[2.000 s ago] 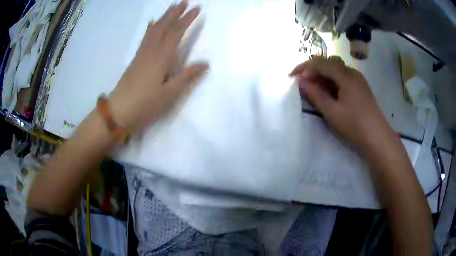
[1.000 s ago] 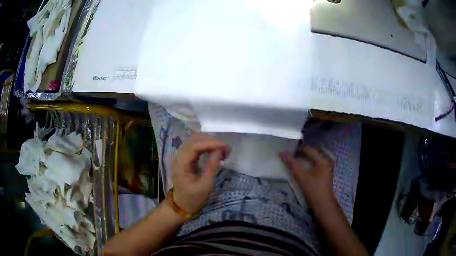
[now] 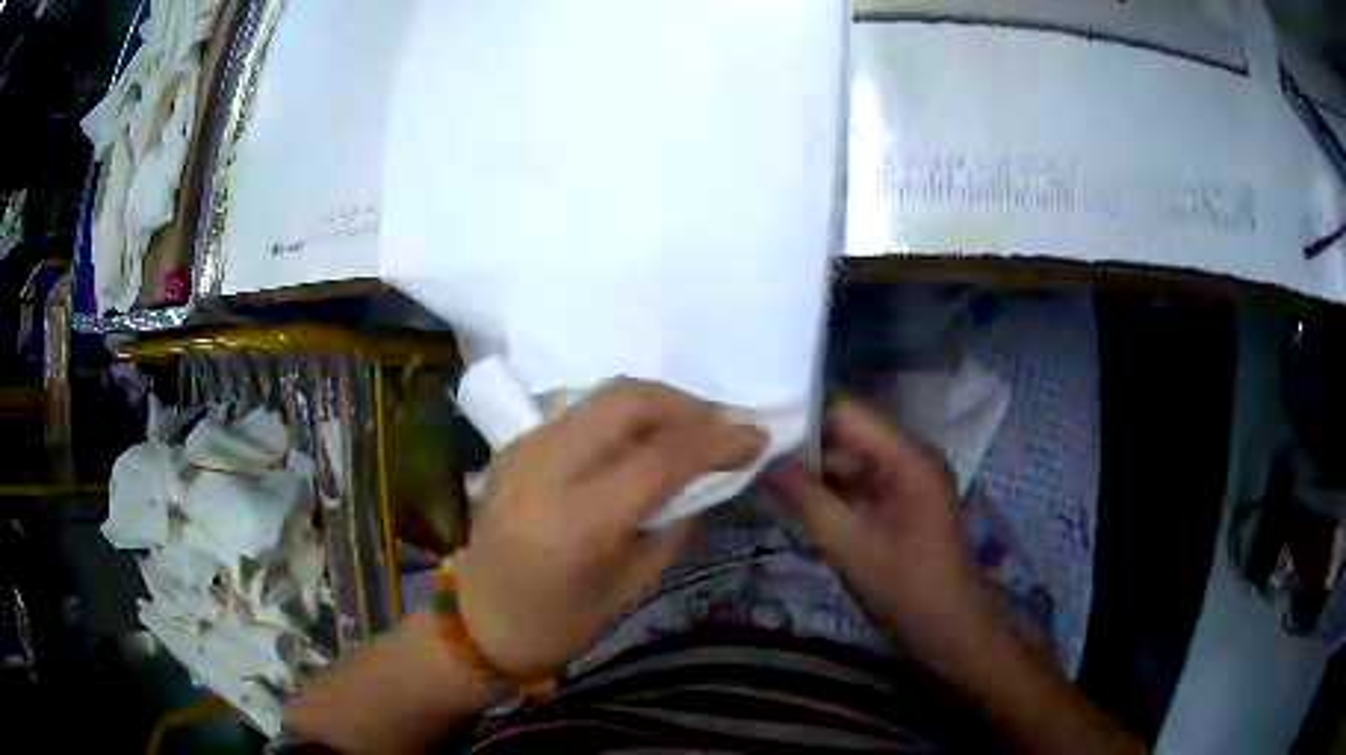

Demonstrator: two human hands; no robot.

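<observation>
A large white fabric panel (image 3: 620, 177) lies over the table's front edge and hangs towards my lap. My left hand (image 3: 591, 502) is closed on the panel's lower edge, which is folded and bunched under the fingers. My right hand (image 3: 886, 516) pinches the panel's lower right corner, close beside my left fingers. Its fingertips are partly hidden and blurred. Another piece of white cloth (image 3: 967, 421) lies on my lap behind my right hand.
The white table (image 3: 1033, 162) has ruler marks along its front edge. White offcuts (image 3: 222, 546) hang in a bundle at the left, beside a yellow frame (image 3: 281, 342). More white strips (image 3: 155, 162) lie in the tray at upper left. Patterned cloth (image 3: 1041, 487) covers my lap.
The view has tilted down from the machine to my lap. Both hands have moved to the panel's lower edge and come together on it. The panel's edge is now gathered.
</observation>
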